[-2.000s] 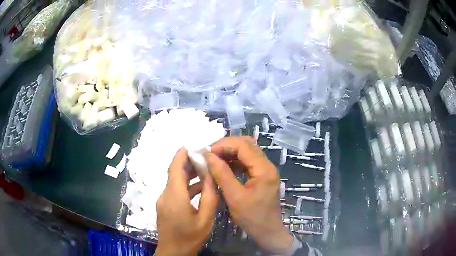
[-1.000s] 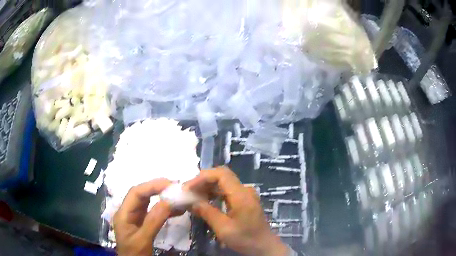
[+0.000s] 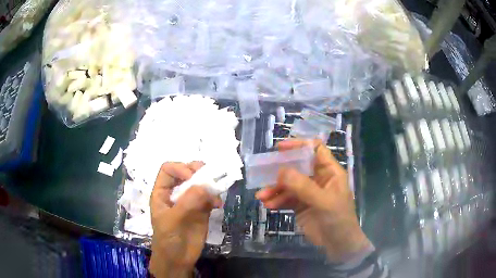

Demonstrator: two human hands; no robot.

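Observation:
My left hand [image 3: 182, 217] holds a small white padding bundle [image 3: 197, 182] between thumb and fingers, over the front of a white padding heap [image 3: 182, 127]. A small dark spot shows at the bundle's right end; what is inside is hidden. My right hand [image 3: 321, 201] holds an empty-looking clear plastic box [image 3: 278, 167], lying crosswise and pointing left, over the ribbed tray [image 3: 354, 179]. The box and the bundle are apart. Slender metal parts [image 3: 283, 235] with white end pieces lie in the ribbed tray, partly behind my right hand.
A bag of foam blocks [image 3: 90, 92] is at upper left, a large bag of empty boxes [image 3: 245, 49] across the top. Loose boxes [image 3: 249, 103] lie before it. A compartment tray [image 3: 432, 136] of white-cored boxes is at right. Loose white pieces [image 3: 107, 144] and stacked trays [image 3: 15, 117] are at left.
My hands were together on the white bundle and are now apart. My right hand has moved right and now holds a clear box; my left hand has kept the bundle.

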